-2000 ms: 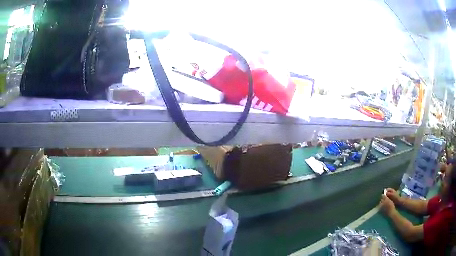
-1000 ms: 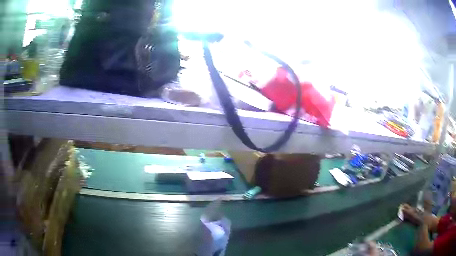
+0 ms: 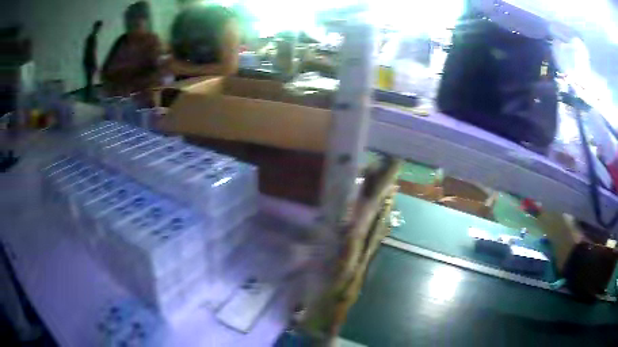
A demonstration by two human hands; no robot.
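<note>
Neat rows of pale blue-white retail boxes (image 3: 156, 261) stand stacked several high on the white table (image 3: 40, 271), in two long blocks. A single flat white box (image 3: 245, 305) with dark round marks lies alone to their right. Another pale box (image 3: 129, 325) with dark round print shows at the bottom edge, blurred. Neither of my hands is in the picture.
A large open brown carton (image 3: 251, 122) stands behind the stacks. A metal post (image 3: 347, 129) and upright cardboard (image 3: 359, 251) separate the table from the green conveyor belt (image 3: 420, 298). A black bag (image 3: 498, 88) sits on the shelf (image 3: 434, 146). People (image 3: 203, 41) stand at the back left.
The view has swung left, from the belt and shelf to the table with stacked boxes. The bag and belt now sit at the right. The upright box on the belt and the red-sleeved person are out of view.
</note>
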